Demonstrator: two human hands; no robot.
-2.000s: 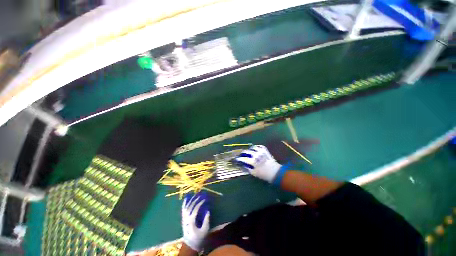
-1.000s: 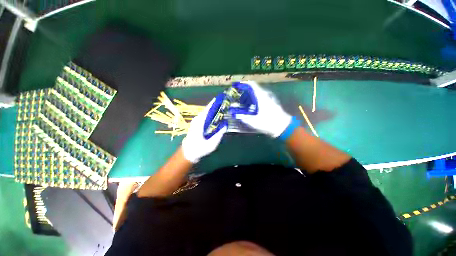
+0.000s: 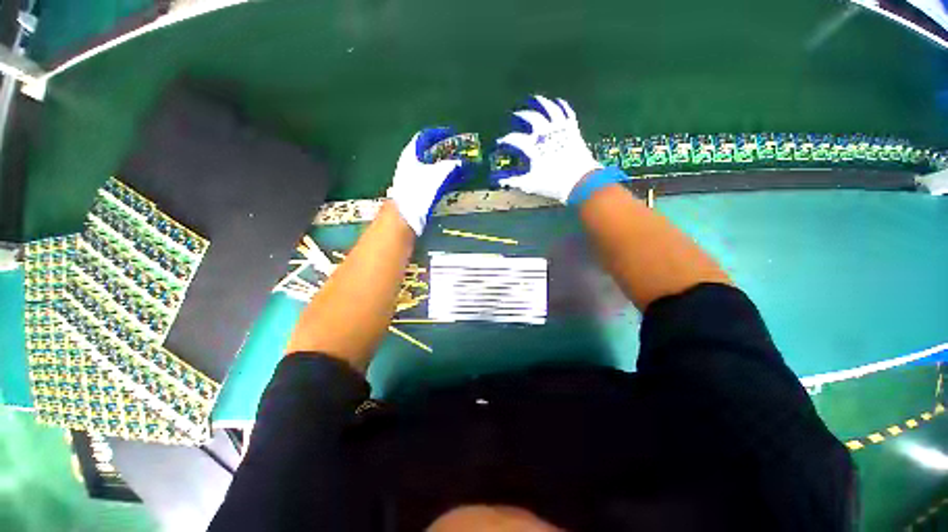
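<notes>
My left hand (image 3: 424, 179), in a white glove with blue fingertips, holds a short PCB strip (image 3: 453, 149) over the near edge of the dark green belt. My right hand (image 3: 546, 151), gloved with a light blue wrist band, holds a small single PCB (image 3: 506, 162) in its fingertips, just right of the strip. A small gap shows between the two pieces. A long row of single PCBs (image 3: 728, 152) stands on the belt, running right from beside my right hand.
The slotted metal plate (image 3: 488, 289) lies on the teal bench (image 3: 811, 239). Loose edge rails (image 3: 413, 295) lie left of it, partly behind my left forearm. A black mat (image 3: 224, 197) and a panel stack (image 3: 125, 312) are at the left. A black tray (image 3: 104, 473) is below.
Both hands have moved forward from over the metal plate to the belt. The plate is uncovered. The hands are now apart, each with a board piece. The view has shifted slightly.
</notes>
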